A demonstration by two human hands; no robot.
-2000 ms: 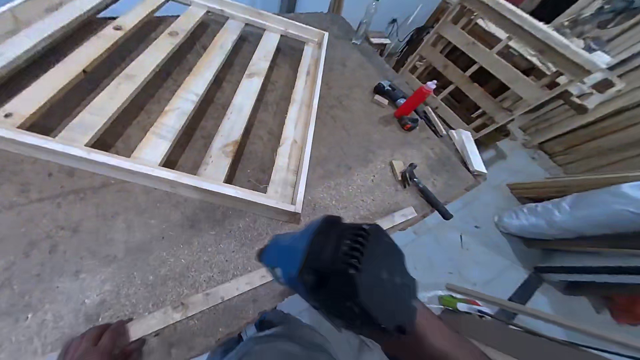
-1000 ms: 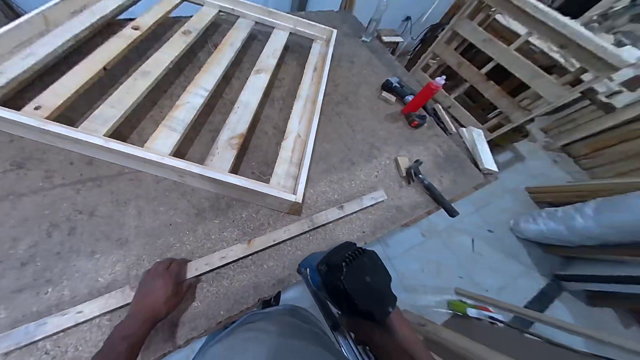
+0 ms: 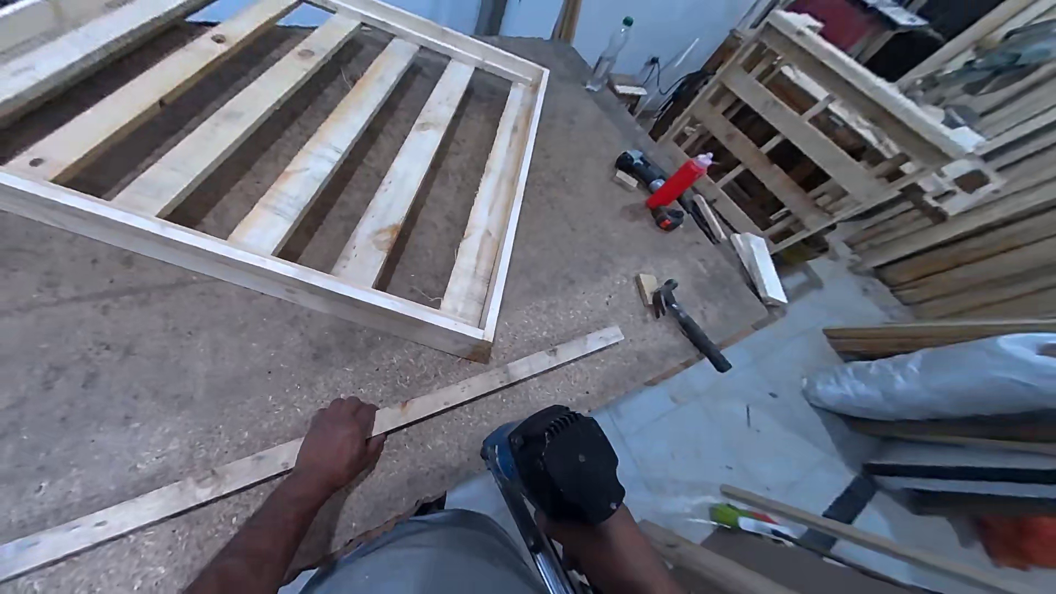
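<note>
My left hand [image 3: 338,445] grips a long narrow wooden strip [image 3: 462,392] lying across the worktable [image 3: 165,355]. In my right hand [image 3: 590,540] is a blue and black nail gun [image 3: 561,466], held at the table's near edge, to the right of my left hand and apart from the strip. Beyond the strip rests a slatted wooden frame [image 3: 239,260], one corner close to the strip. A claw hammer [image 3: 689,326] lies near the table's right edge, its head beside a small wood block [image 3: 647,289]. My right fingers are partly hidden by the tool.
A red bottle [image 3: 680,181] and a cordless power tool [image 3: 643,172] lie toward the table's far right. A clear plastic bottle [image 3: 610,54] stands at the back. Wooden pallets [image 3: 792,140] lean beyond the edge. On the floor are a plastic-wrapped roll [image 3: 940,379] and a wooden strip [image 3: 841,528].
Since two seconds ago, my left hand has moved right and farther onto the table along the strip. The nail gun has moved back from over the strip to the table's near edge.
</note>
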